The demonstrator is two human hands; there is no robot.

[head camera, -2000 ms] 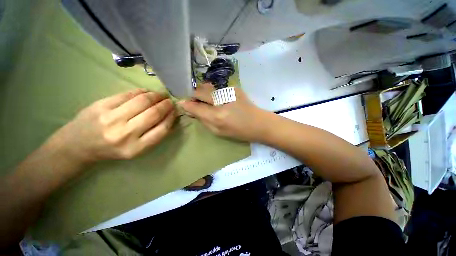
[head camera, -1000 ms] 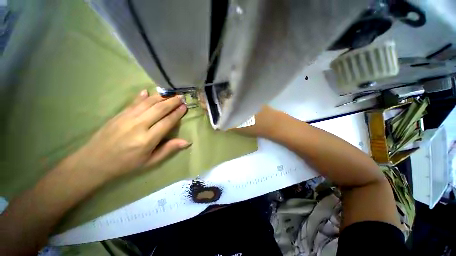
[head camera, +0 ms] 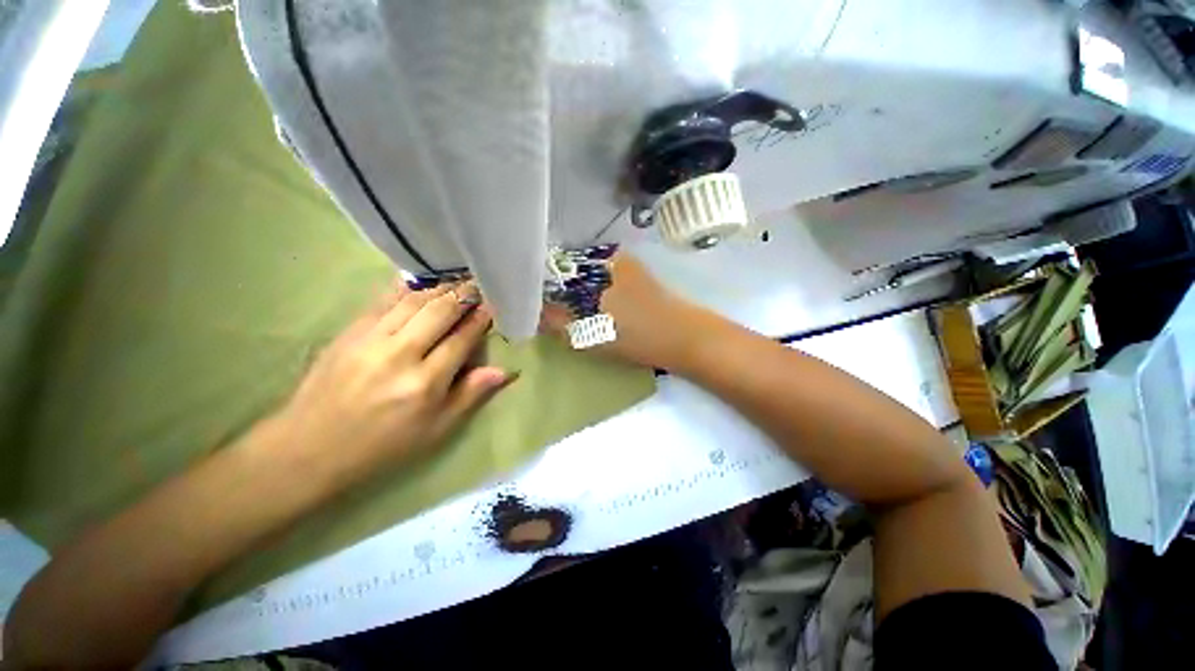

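The olive-green garment panel (head camera: 170, 302) lies over the left and middle of the machine bed. The white sewing machine head (head camera: 459, 118) stands over it. My left hand (head camera: 406, 367) lies flat on the panel, fingertips at the presser foot area, thumb apart, gripping nothing. My right hand (head camera: 616, 315) is at the right of the needle area, partly hidden behind the machine head and the small white ribbed knob (head camera: 591, 330); its fingertips are hidden. The needle itself is hidden.
A larger white ribbed knob (head camera: 701, 211) is on the machine arm. The table's front edge has a printed ruler and a dark-rimmed worn spot (head camera: 531, 528). A yellow-brown box (head camera: 967, 371) holds olive strips (head camera: 1042, 341) at the right. Crumpled grey-beige cloth (head camera: 799, 603) lies below; a white bin (head camera: 1166, 413) is far right.
Since two seconds ago, my left hand has gone from pinched fingers near my right hand to lying spread by the presser foot. The worn spot is now uncovered. The camera view has shifted.
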